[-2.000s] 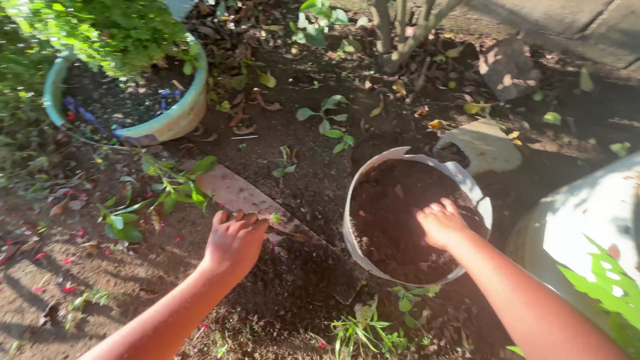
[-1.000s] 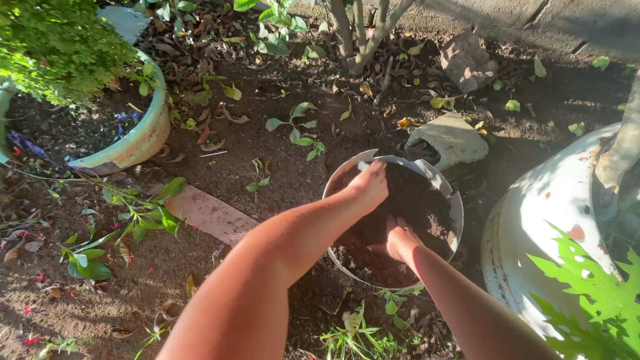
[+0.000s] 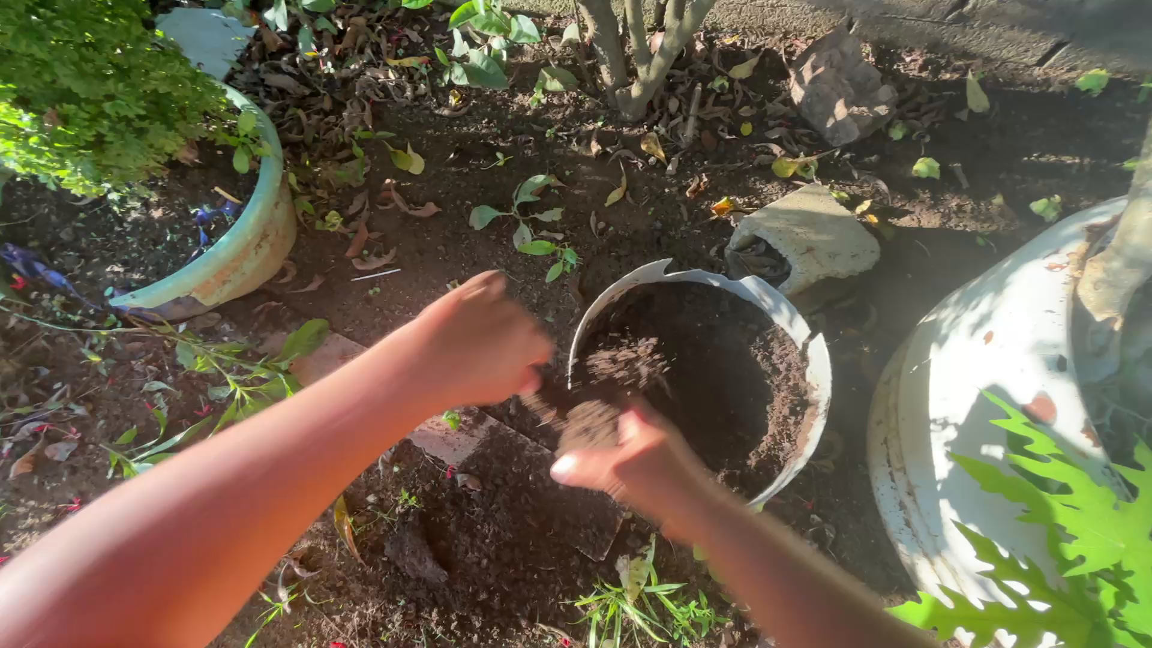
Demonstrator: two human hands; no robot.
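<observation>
A round white pot with a jagged, broken rim (image 3: 814,360) stands on the ground, partly filled with dark soil (image 3: 711,378). My left hand (image 3: 481,346) is blurred, above the ground just left of the pot, its fingers curled; whether it holds anything cannot be told. My right hand (image 3: 630,459) is over the pot's near left rim, with a clump of soil (image 3: 589,425) at its fingers. Loose soil shows blurred between the two hands. Beneath them a flat slab (image 3: 450,438) lies on the ground, partly covered by dark earth.
A green planter (image 3: 270,207) with a leafy plant stands at the upper left. A large white container (image 3: 972,387) is at the right, with lobed green leaves (image 3: 1062,522) before it. Behind the pot lie a broken pale piece (image 3: 823,238) and a stone (image 3: 841,85). Thin trunks (image 3: 639,54) rise near the wall.
My left hand has moved from over the pot to its left side. My right hand has come from inside the pot to its near left rim, with soil at the fingers.
</observation>
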